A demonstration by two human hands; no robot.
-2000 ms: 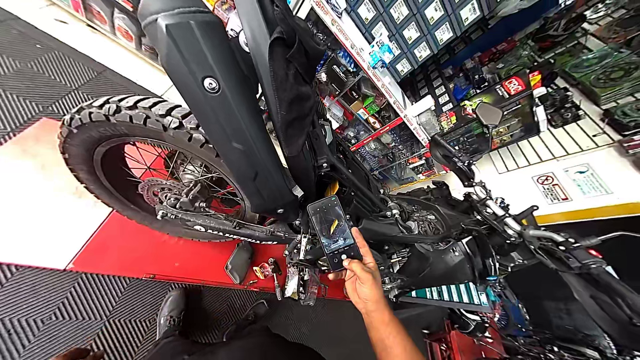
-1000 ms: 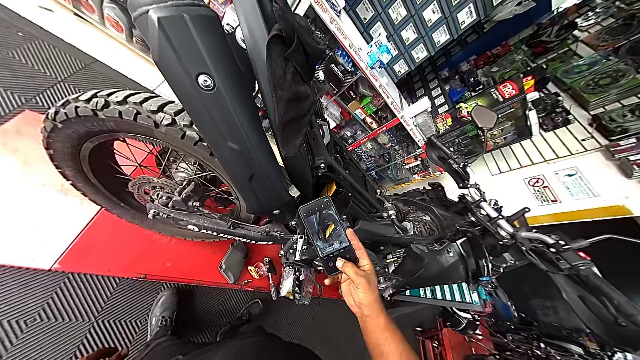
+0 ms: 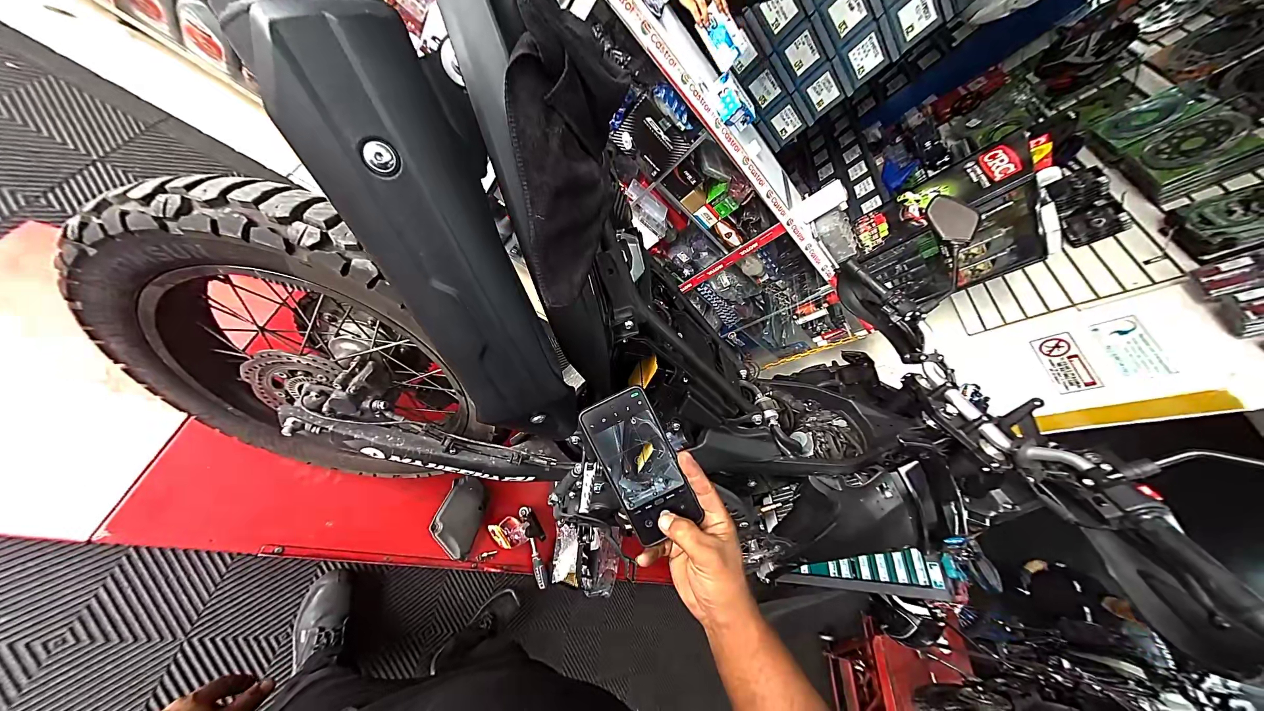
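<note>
My right hand (image 3: 706, 553) holds a smartphone (image 3: 642, 462) in front of the middle of a black motorcycle, its thumb on the lower part of the screen. The screen shows a camera picture of the motorcycle's inside with a yellow part. That yellow part (image 3: 643, 372) shows in the frame just above the phone. My left hand (image 3: 222, 693) is low at the bottom left edge, partly cut off, with no object visible in it. The rear wheel (image 3: 109, 286) and the black exhaust cover (image 3: 395, 227) are to the left of the phone.
The motorcycle stands on a red platform (image 3: 346, 513). A black cover (image 3: 459, 518), a ratchet-like tool (image 3: 534, 548) and a clear plastic bag (image 3: 568, 555) lie near its edge. Behind stand a glass display case (image 3: 760, 286) and shelves of boxed parts. A black cloth (image 3: 563, 168) hangs over the frame.
The right hand still holds the phone over the motorcycle. More of the left hand shows at the bottom left edge than one second ago.
</note>
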